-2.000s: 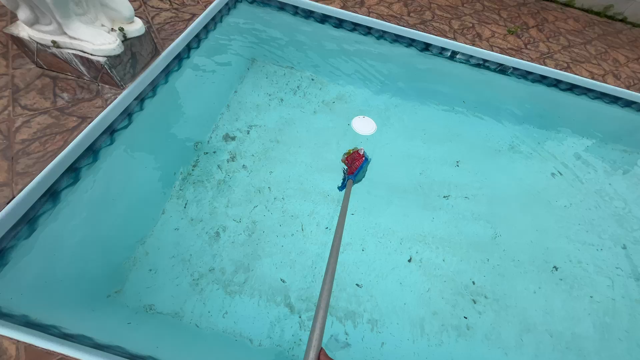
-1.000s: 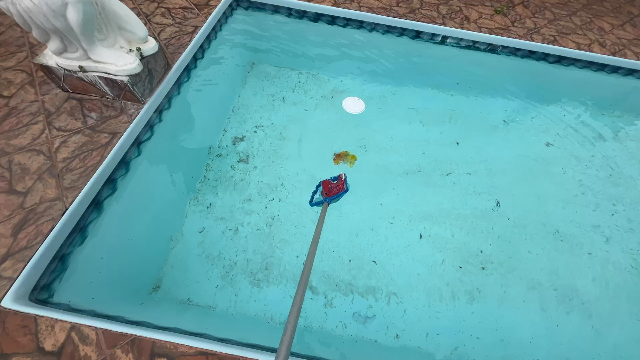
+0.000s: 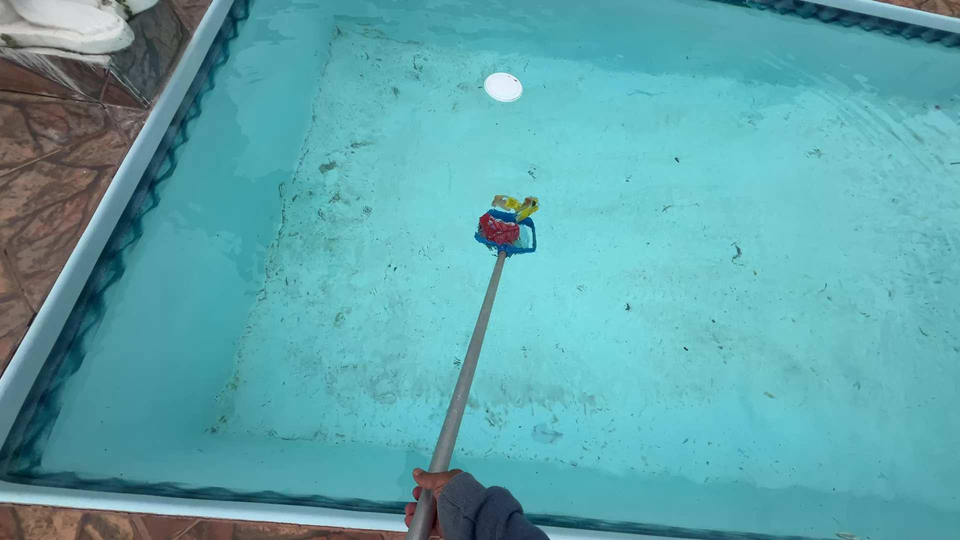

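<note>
My right hand (image 3: 433, 491), in a grey-blue sleeve, is closed around a long grey pole (image 3: 469, 367) at the bottom centre of the view. At the pole's far end is a small pool skimmer net with a blue frame (image 3: 534, 234), in the water. Crumpled red material (image 3: 499, 228) lies on or in the net. A yellow and brown piece of debris (image 3: 517, 204) is at the far edge of the frame; whether it lies inside the net I cannot tell. My left hand is not in view.
The pool's pale rim (image 3: 112, 202) runs along the left and near sides. A round white disc (image 3: 503, 87) lies beyond the net. Dark specks dot the pool floor. A white statue's base (image 3: 64, 30) stands on the stone paving (image 3: 52, 180) at upper left.
The yellow debris, apart from the net a second ago, is now at its far edge. My right hand and sleeve have come into fuller view.
</note>
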